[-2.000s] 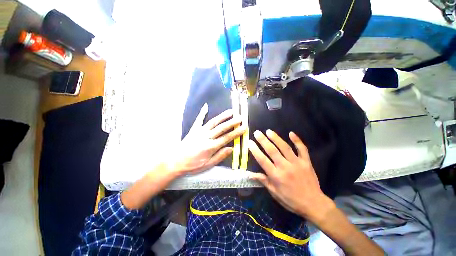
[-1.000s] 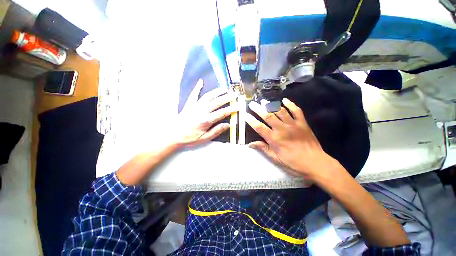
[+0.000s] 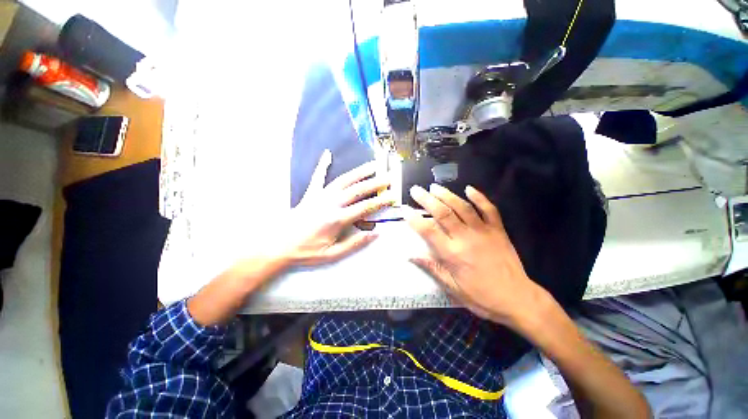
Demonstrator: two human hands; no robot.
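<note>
A dark garment panel (image 3: 525, 180) lies under the sewing machine head (image 3: 400, 98) and bunches to the right. Two narrow stripes (image 3: 394, 182) run on it below the needle area, washed out by glare. The needle and presser foot are lost in glare. My left hand (image 3: 328, 221) lies flat on the cloth left of the stripes, fingers spread. My right hand (image 3: 463, 250) rests with its fingertips on the panel's near edge, right of the stripes, and its palm over the white bed. Neither hand grips anything.
A phone (image 3: 100, 135), a red-and-white can (image 3: 66, 78) and a black cylindrical container (image 3: 100, 44) are at the far left. Dark cloth (image 3: 111, 286) hangs at left. Grey cloth (image 3: 656, 352) is heaped at lower right. A yellow band (image 3: 426, 368) crosses my lap.
The panel and stripes have moved away from me under the machine head, so the panel's near edge now lies by my fingers. My right hand went forward, then came back slightly.
</note>
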